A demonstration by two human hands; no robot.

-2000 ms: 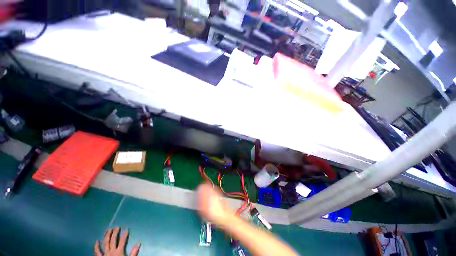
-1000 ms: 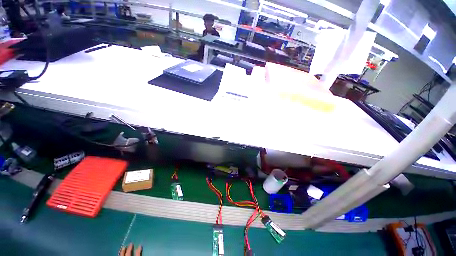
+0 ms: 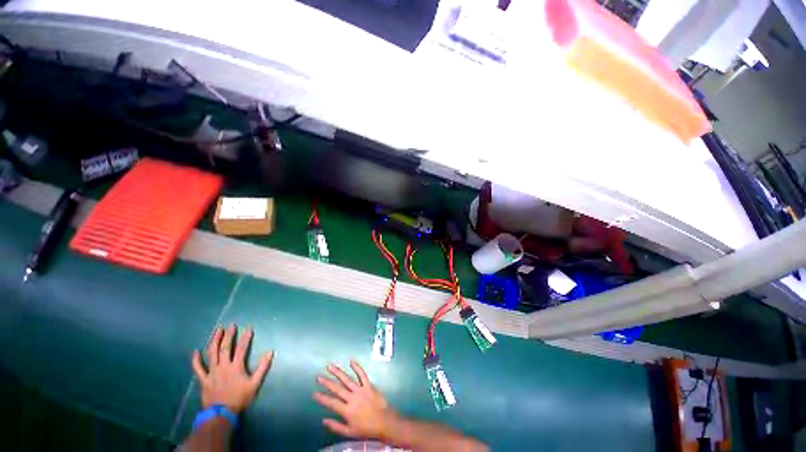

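My left hand (image 3: 228, 372), with a blue wristband, lies palm down with fingers spread on the green mat (image 3: 292, 322), beside its seam. My right hand (image 3: 355, 404) also lies on the mat with fingers apart, holding nothing. Several small green-and-white circuit boards lie in front: one board (image 3: 383, 335) above my right hand, another board (image 3: 439, 383) to its right, a third board (image 3: 480, 328) further right, and one farther back (image 3: 318, 244). Red, yellow and black lead wires (image 3: 435, 282) run from the boards to a dark unit (image 3: 406, 222) under the shelf.
An orange-red slotted tray (image 3: 148, 214), a tan carton (image 3: 244, 216) and a slim black tool (image 3: 51, 235) lie at left. A white roll (image 3: 498, 254), blue bin (image 3: 498, 291) and slanting post (image 3: 619, 305) stand right. An orange-framed instrument (image 3: 698, 404) is far right. The white shelf (image 3: 353, 97) spans above.
The view has tilted down. My right hand has left the wired boards and now rests on the mat. My left hand, mostly out of the picture one second ago, shows whole.
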